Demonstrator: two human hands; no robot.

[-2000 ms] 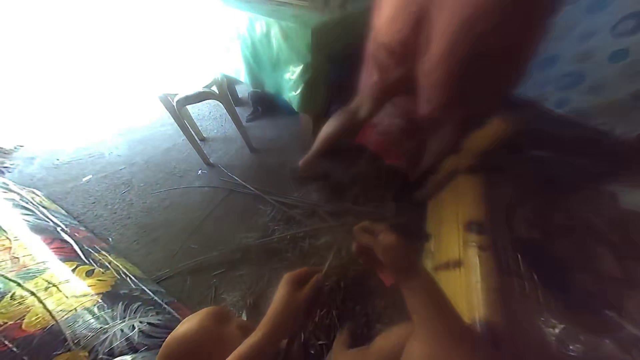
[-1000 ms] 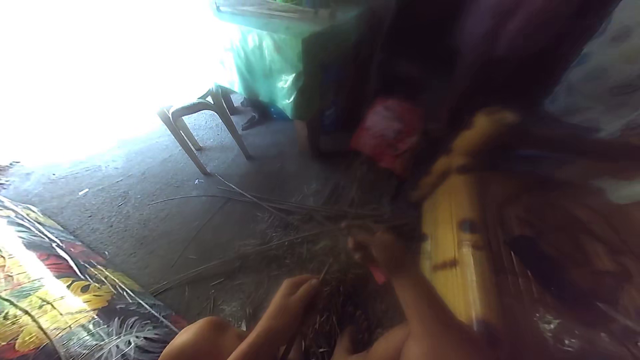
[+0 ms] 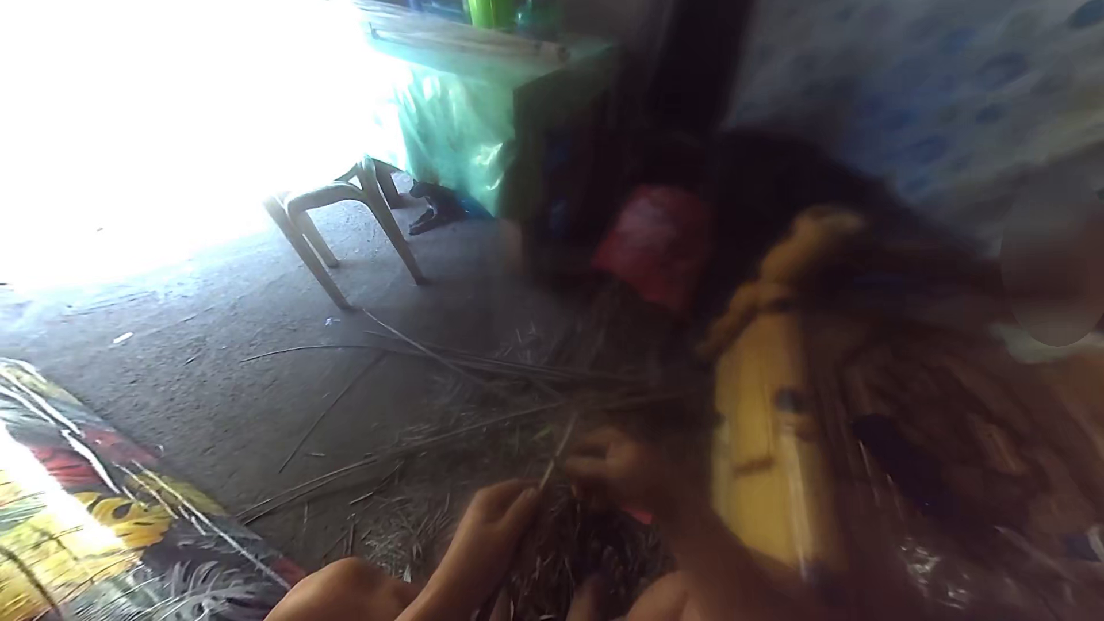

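Low in the middle of the head view, my left hand (image 3: 500, 517) is closed on a thin pale strip (image 3: 558, 453) that looks like plant stalk. Close by on the right, my right hand (image 3: 608, 466) has its fingers at the same strip, near its upper part. Something red, mostly hidden, shows just below my right hand. Thin shavings and stalk scraps (image 3: 552, 569) lie heaped beneath both hands. Several long thin sticks (image 3: 483, 366) spread over the floor beyond them. The area around my right hand is dark and blurred.
A yellow wooden or bamboo piece (image 3: 759, 431) stands right of my hands. Beyond are a red bag-like thing (image 3: 655, 246), a plastic stool (image 3: 332, 203) and a table with a green plastic cover (image 3: 457, 129). A leaf-patterned cloth (image 3: 121, 517) lies at left. A blurred person (image 3: 1056, 250) is at far right.
The person who stood in front of the yellow piece two seconds ago has moved off to the right, uncovering the red bag-like thing. Both my hands stay close together over the scraps.
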